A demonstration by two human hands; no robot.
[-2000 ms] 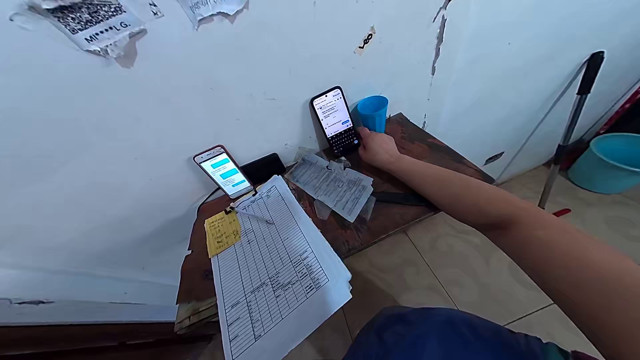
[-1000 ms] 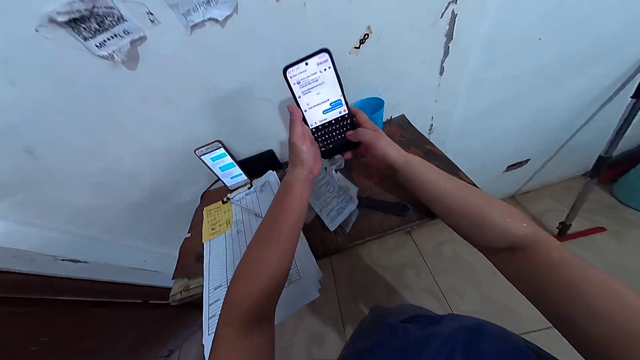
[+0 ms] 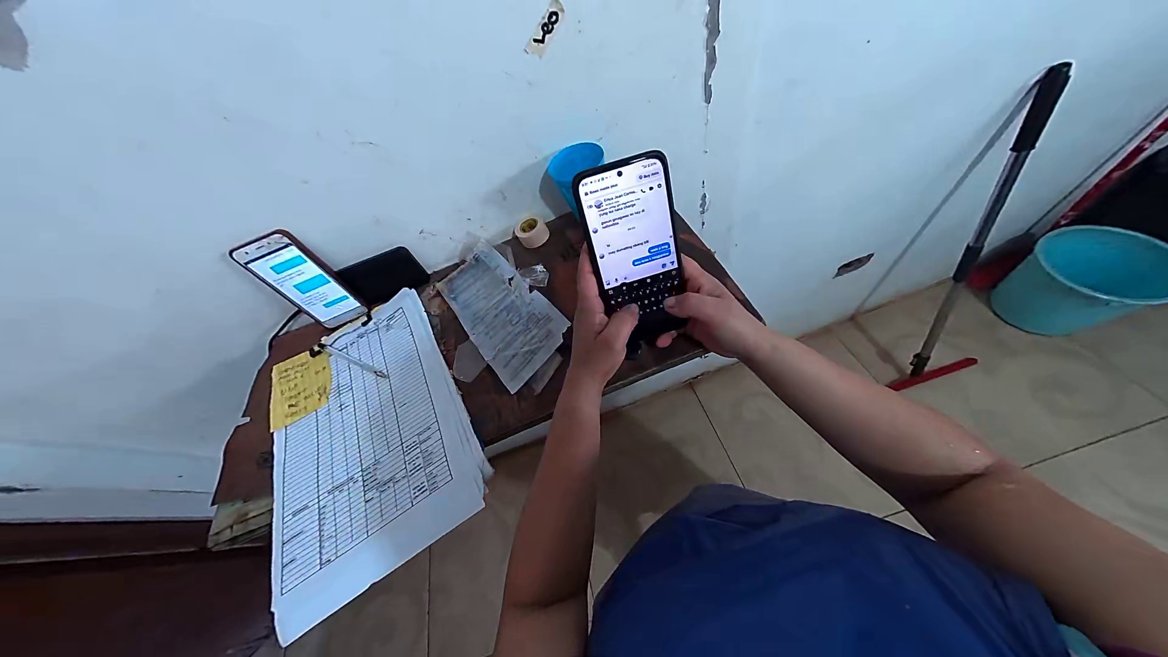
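Observation:
A black smartphone (image 3: 631,228) with a lit chat screen and an on-screen keyboard is held upright between both hands. My left hand (image 3: 602,333) grips its lower left side, thumb over the keyboard. On the lower right side is my right hand (image 3: 712,310), its thumb at the keyboard's edge. Behind the phone stands a blue plastic cup (image 3: 570,169), partly hidden. A second smartphone (image 3: 299,278), its screen lit, leans near the wall beside a black object (image 3: 388,269). Below it lies a stack of printed table sheets (image 3: 365,474) with a pen (image 3: 358,361) and a yellow note (image 3: 300,391).
The wooden table (image 3: 497,415) also bears crumpled papers (image 3: 506,315) and a roll of tape (image 3: 531,232) against the white wall. To the right, a floor squeegee (image 3: 976,246) leans on the wall near a teal bucket (image 3: 1081,278) on the tiled floor.
Two seconds ago the black phone stood by the cup with only my right hand at it. It was then lifted, and my left hand joined. Both hands now hold it.

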